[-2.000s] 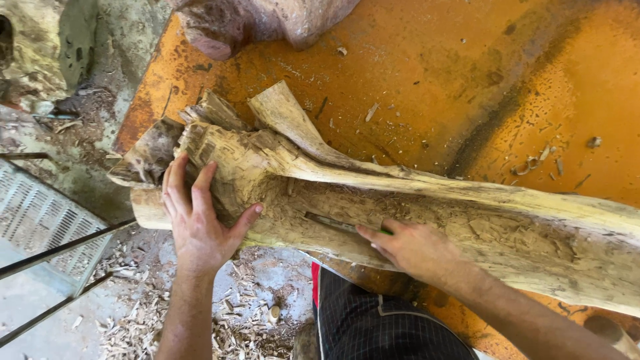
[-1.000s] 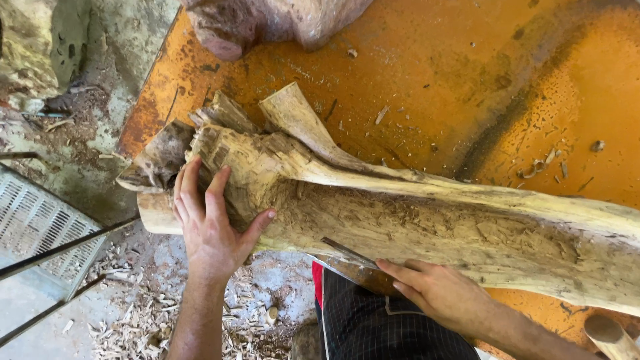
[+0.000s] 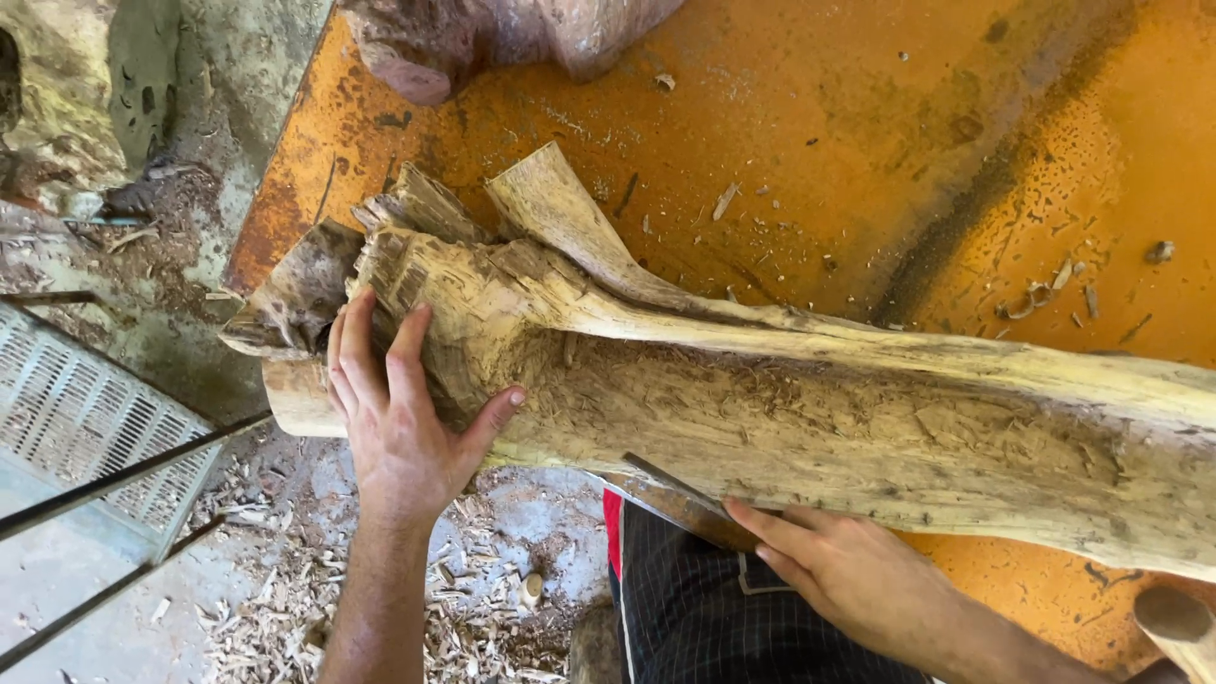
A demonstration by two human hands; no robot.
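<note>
A long, pale piece of carved driftwood-like wood (image 3: 760, 408) with a hollowed channel lies across the orange table. Loose fibres and crumbs sit in the channel. My left hand (image 3: 404, 418) rests spread on its knobby left end, thumb apart from the fingers. Below the near edge of the wood, my right hand (image 3: 826, 560) grips a narrow metal tool (image 3: 673, 480), perhaps a chisel or file, with the index finger laid along it. The tool's tip points up and left, by the wood's near edge. Its handle is hidden in my hand.
Another reddish-brown wood piece (image 3: 513, 33) lies on the rusty orange table (image 3: 779, 171) at the top. A grey plastic crate (image 3: 95, 418) and dark metal bars (image 3: 133, 475) are at the left. Wood chips (image 3: 275, 589) litter the floor. A round wooden end (image 3: 1173, 613) shows at lower right.
My right hand and the tool have moved from the channel down to the near edge of the wood. My left hand stays on the knobby end.
</note>
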